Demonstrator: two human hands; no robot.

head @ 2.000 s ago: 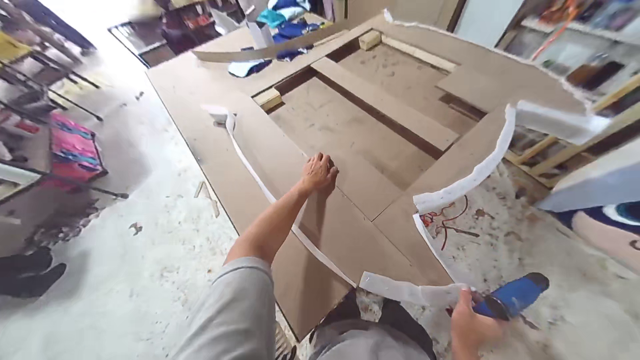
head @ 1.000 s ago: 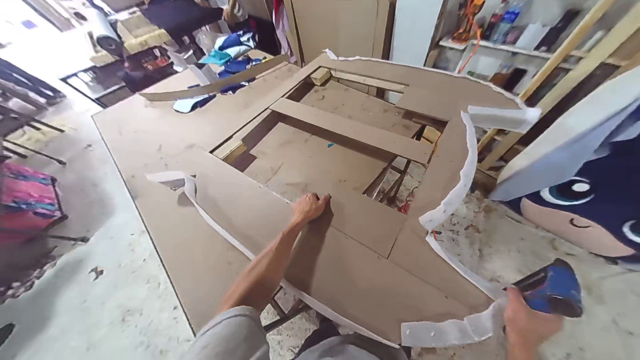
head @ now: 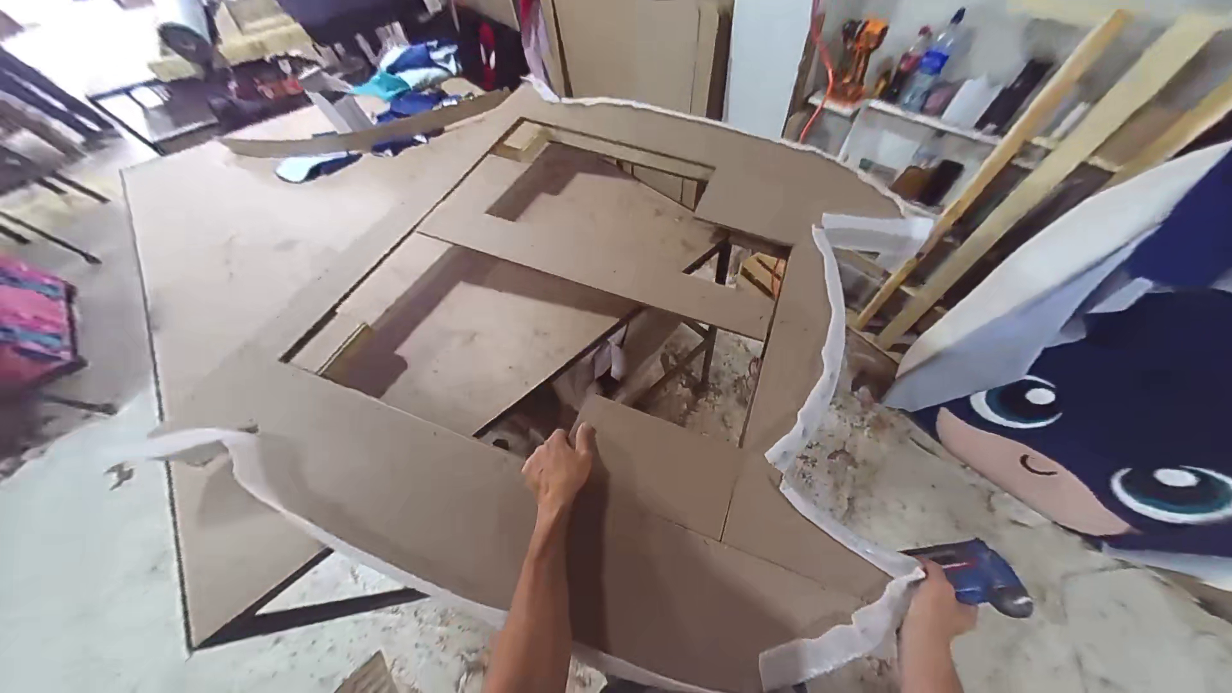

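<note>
A large curved frame of brown board [head: 674, 563], with openings through it, lies over a broad brown board tabletop [head: 221, 241]. White padded strip [head: 830, 346] runs along much of its curved edge. Near the middle, my left hand [head: 561, 467] grips the frame's inner edge, fingers curled over it. At the lower right my right hand [head: 934, 611] holds a blue hand tool [head: 987, 577], whose exact kind I cannot tell. The fingers of that hand are against the frame's lower right corner and a loose length of white strip [head: 842, 645].
Wooden slats [head: 1039, 164] lean beside a shelf [head: 943, 120] with bottles and an orange tool. At right stands a dark blue stuffed figure [head: 1059, 414] with large eyes. Blue fabric pieces [head: 414, 101] lie at the tabletop's far edge. Dark supports and littered floor show through the openings.
The frame has shifted and turned over the tabletop, with both hands on it; more floor and dark supports now show through its openings. The view has swung as well.
</note>
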